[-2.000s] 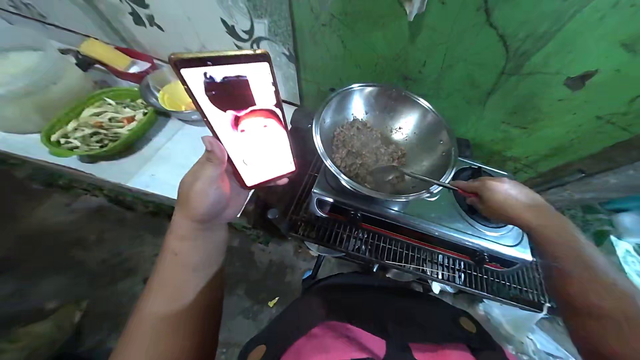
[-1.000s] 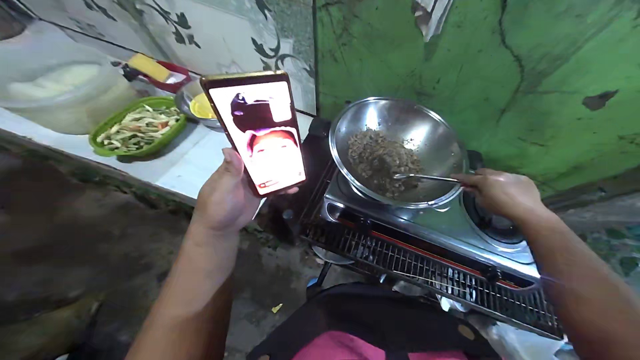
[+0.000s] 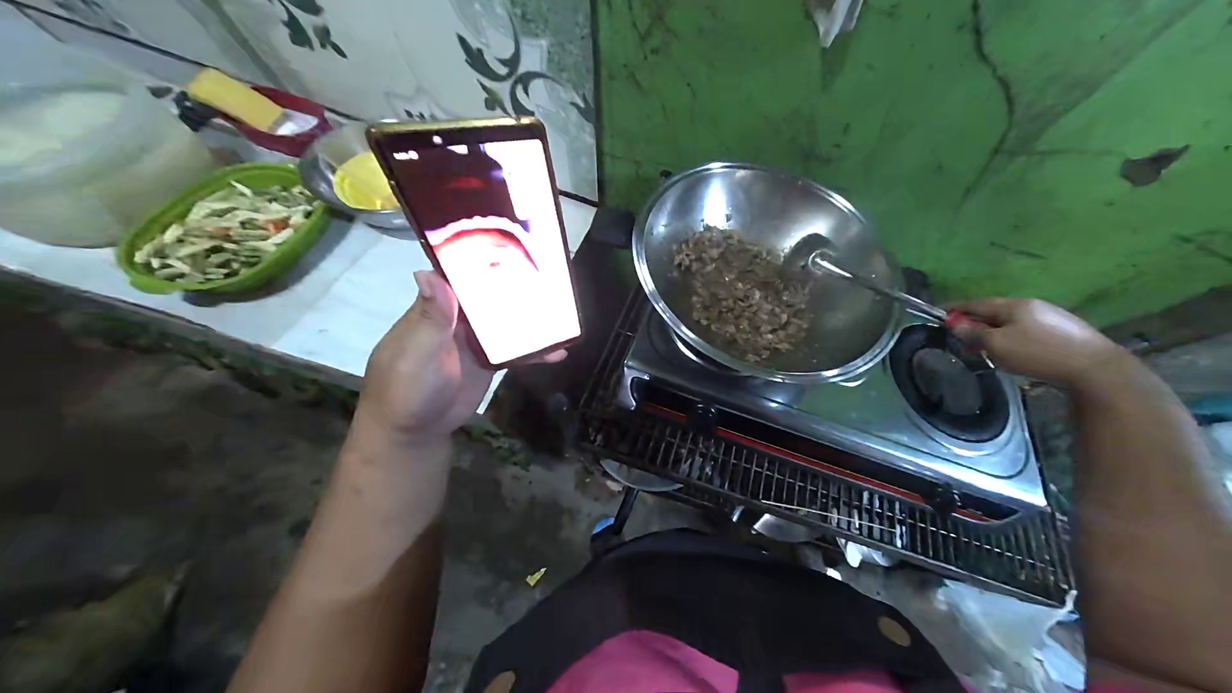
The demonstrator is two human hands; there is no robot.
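Observation:
My left hand (image 3: 433, 356) holds up a smartphone (image 3: 481, 241) with a bright, overexposed screen, left of the stove. In my right hand (image 3: 1025, 337) is the red handle of a metal ladle (image 3: 871, 286), whose bowl rests inside a steel wok (image 3: 866, 245) at the right side of the food. Browned chopped or minced food, which looks like meat, (image 3: 746, 298) lies in the wok's bottom and left part. The wok sits on the left burner of a two-burner gas stove (image 3: 799, 404).
The right burner (image 3: 948, 380) carries no pan. On the tiled counter (image 3: 318, 308) at left stand a green basket (image 3: 313, 231) of sliced vegetables, a metal bowl (image 3: 318, 173) with something yellow, a large translucent container (image 3: 96, 164) and a yellow sponge (image 3: 236, 98) on a red holder. A green wall (image 3: 1059, 115) rises behind the stove.
The ladle's bowl has moved from within the food to the right and back side of the wok. The picture on the phone's screen has changed. Both hands keep their holds.

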